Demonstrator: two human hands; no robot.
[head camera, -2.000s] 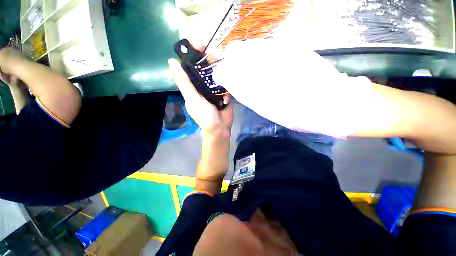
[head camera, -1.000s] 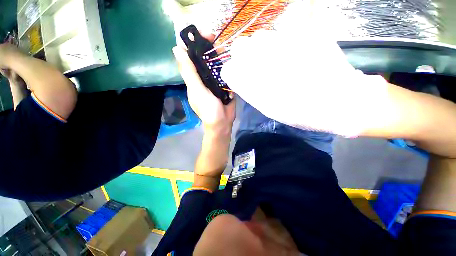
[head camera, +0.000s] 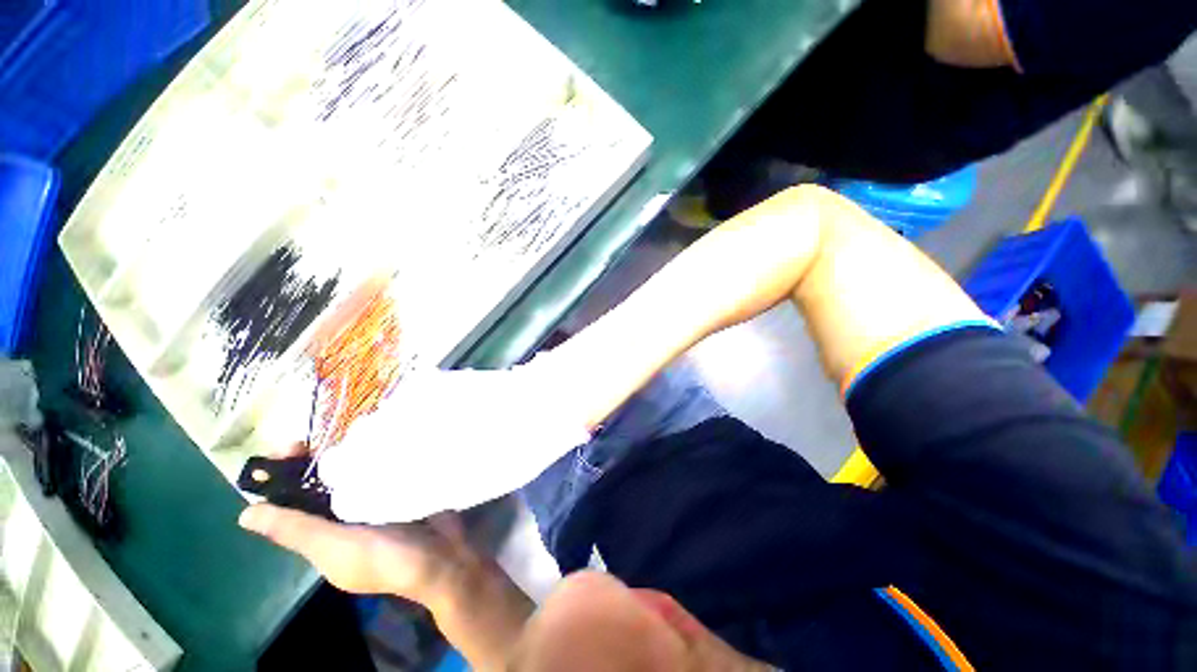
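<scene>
My bare left hand (head camera: 352, 554) holds a black connector housing (head camera: 272, 478) at the lower left, by the tray's near corner. Only the housing's end tab with its round hole shows clearly. My right hand, in an overexposed white glove (head camera: 440, 444), covers the rest of the housing; its fingers cannot be made out. A thin dark wire rises beside the housing. Loose orange wires (head camera: 357, 352) lie in the cream tray (head camera: 142, 383) just beyond the glove, with black wires (head camera: 273, 310) beside them.
Pale and grey wires (head camera: 528, 192) lie at the tray's other end. Part-wired connectors (head camera: 95, 475) and another cream tray (head camera: 82, 597) are at the left. Blue bins (head camera: 29, 243) stand at the far left, and another blue bin (head camera: 1066, 305) at the right. Another person's arm (head camera: 969, 29) shows at the top right.
The view has swung right and turned, so the whole tray now shows. The hands and housing appear lower left. The red and white wires at the housing are no longer clearly visible.
</scene>
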